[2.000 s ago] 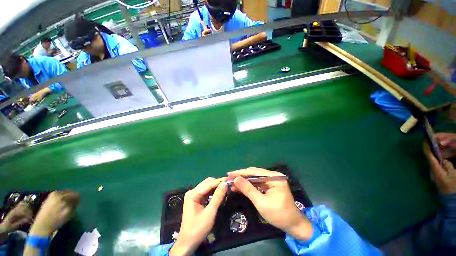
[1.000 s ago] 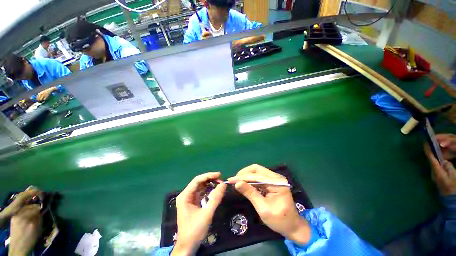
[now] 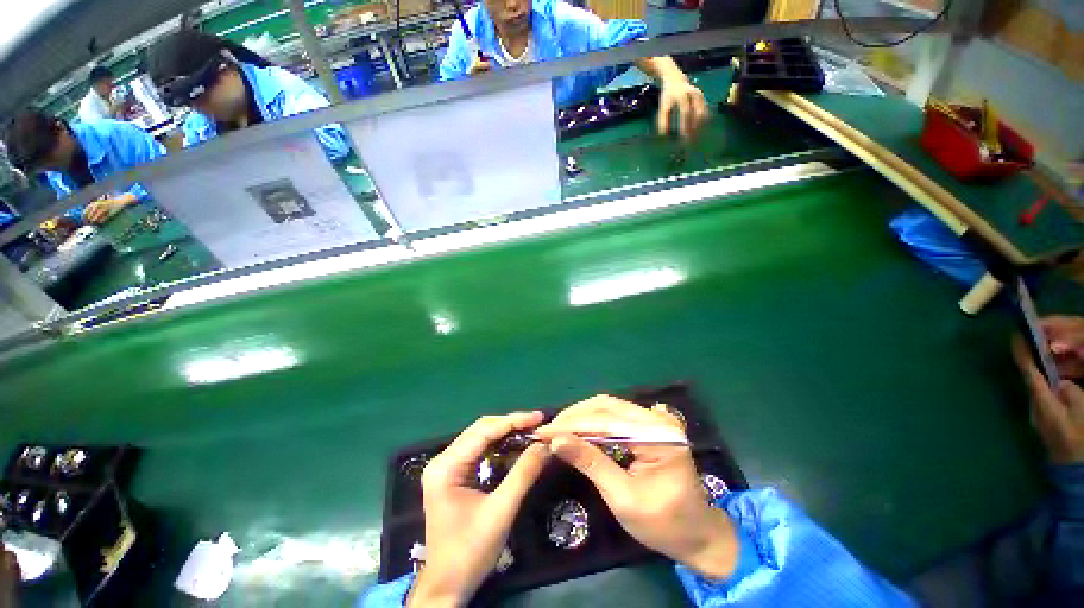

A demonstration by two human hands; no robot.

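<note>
My left hand (image 3: 478,505) pinches a small round shiny metal piece (image 3: 514,444) between thumb and fingers, mostly hidden by the fingers. My right hand (image 3: 636,475) holds a thin silver rod-like tool (image 3: 612,439) whose back end points right; its tip meets the piece at my left fingertips, too small to make out. Both hands are above a black compartment tray (image 3: 398,508). Round metal pieces lie in its pockets, one silver piece (image 3: 567,523) between my hands and another (image 3: 713,487) near my right wrist.
A black tray with round pieces (image 3: 71,485), a tilted black box (image 3: 101,546) and white crumpled paper (image 3: 209,567) are at left. A neighbour's hands hold a flat slab (image 3: 1034,336) at right. A divider with white sheets (image 3: 464,172) stands ahead, workers beyond.
My hands stay nearly in place, still holding piece and tool. The left neighbour's hands have mostly left their tray, uncovering the box. The worker opposite has reached a hand out over the bench.
</note>
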